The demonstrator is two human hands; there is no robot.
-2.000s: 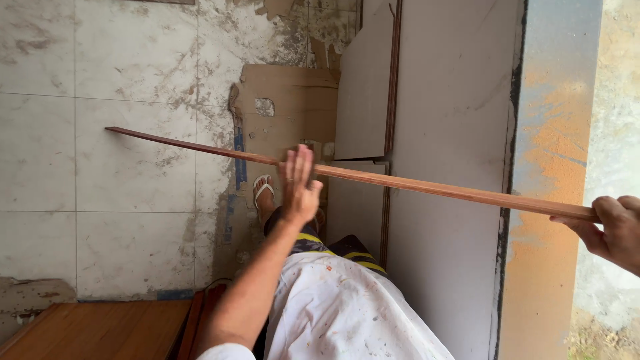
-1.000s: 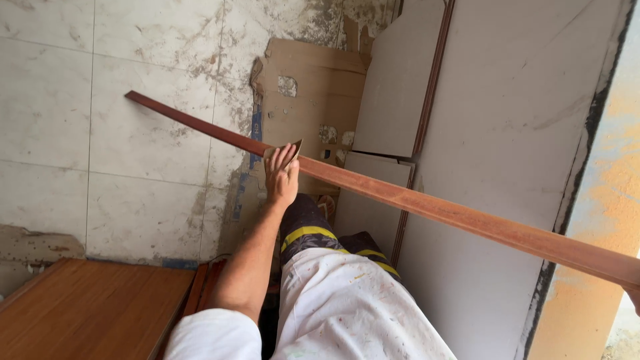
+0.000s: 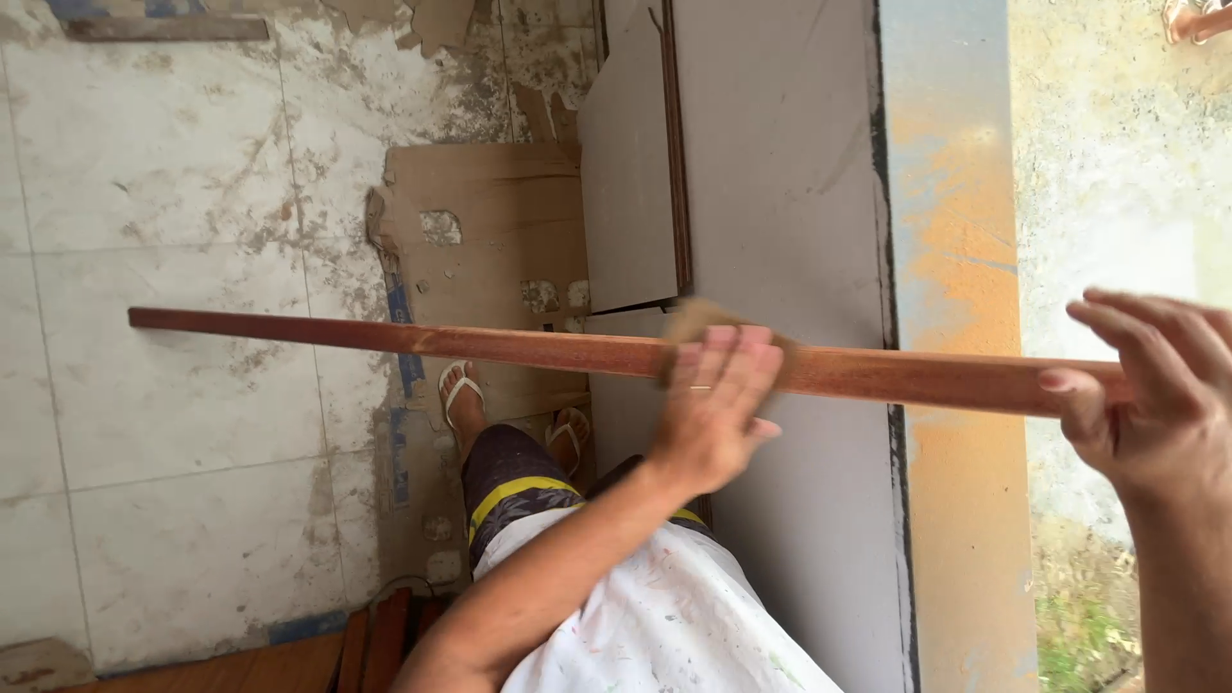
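Observation:
A long reddish-brown wooden strip (image 3: 539, 346) runs across the head view, from over the tiled floor at left to the right side. My left hand (image 3: 717, 404) presses a brown sheet, apparently sandpaper (image 3: 707, 318), flat on the strip near its middle; the hand is slightly blurred. At the strip's right end is my right hand (image 3: 1145, 385), its thumb against the near edge and its other fingers raised and spread behind the wood. How the palm supports that end is hidden.
Grey panels (image 3: 780, 192) stand beside my legs, next to a sill (image 3: 962, 500) with orange and blue-grey stains. Flattened cardboard (image 3: 481, 183) lies on the tiles by my feet. Wooden pieces (image 3: 385, 635) are at the bottom left. Another person's feet (image 3: 1189, 21) show at the top right.
My left hand and the brown sheet have moved right along the strip. My right hand, mostly out of frame one second ago, is back in view with its fingers more spread than two seconds ago.

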